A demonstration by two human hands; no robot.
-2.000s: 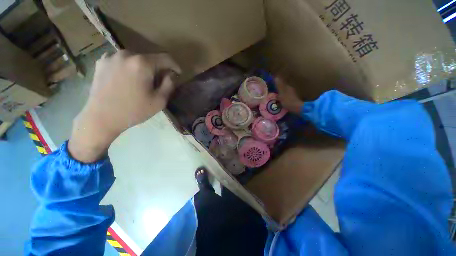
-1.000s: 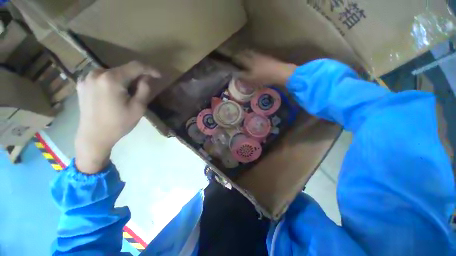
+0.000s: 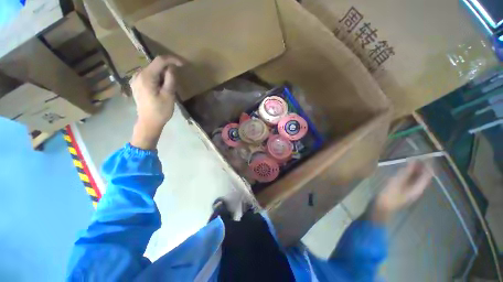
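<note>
A large open cardboard carton stands in front of me, flaps up. Inside lies a parts tray with a blue rim, filled with pink and cream round housings. A pink grille cover lies at its near end. Clear plastic film is beside the tray in the carton. My left hand is at the carton's left edge, fingers curled on the flap's edge. My right hand is blurred, outside the carton to the right, with nothing visible in it.
Other cartons stand on pallets at the upper left. A printed carton flap spreads at the upper right. Yellow-black tape edges the blue aisle at left. Plastic-covered items are at right. My foot is below the carton.
My right hand has left the tray and moved out of the carton to the right. My left hand stays by the left edge. The filled tray remains in the carton.
</note>
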